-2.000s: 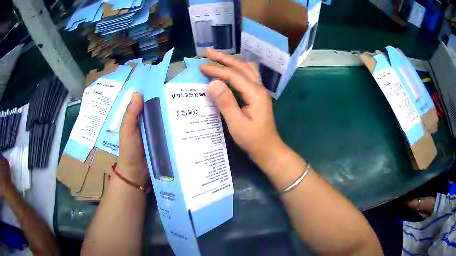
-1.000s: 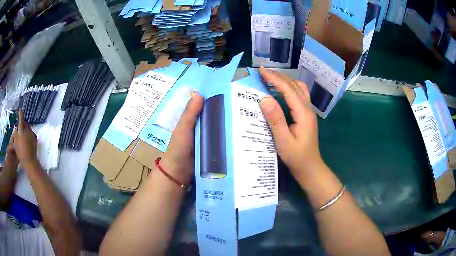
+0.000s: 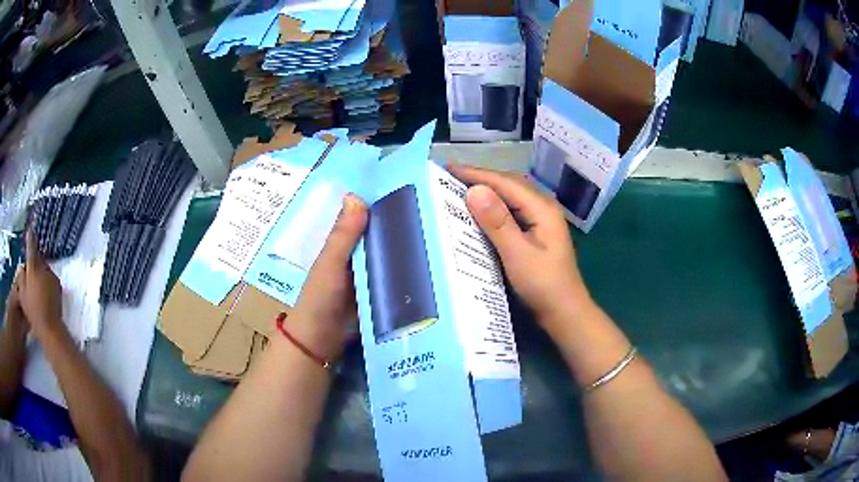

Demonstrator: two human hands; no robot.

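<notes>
A light blue and white box (image 3: pixel 403 273) stands partly opened between my hands, its dark cylinder picture towards the left and its white text panel towards the right. A blue flap sticks up at its far end; a long blue part reaches the bottom edge. My left hand (image 3: pixel 330 259) holds its left side, the thumb up and the fingers mostly hidden. My right hand (image 3: pixel 523 235) holds its right side near the far end, thumb on the text panel. Flat carton blanks (image 3: pixel 250 212) lie fanned beside my left hand, white text and brown flaps showing.
Open boxes (image 3: pixel 586 151) stand at the back by a pale rail. A tall pile of blanks (image 3: pixel 316 66) is behind the post (image 3: pixel 174 89). More blanks (image 3: pixel 796 249) lie at right. Dark strips (image 3: pixel 132 221) and a person's hand (image 3: pixel 40 292) are at left; another person's arm is at lower right.
The box has turned so its cylinder panel faces me more and the text panel looks narrower. My right hand has moved further round the right side. The whole view has also shifted.
</notes>
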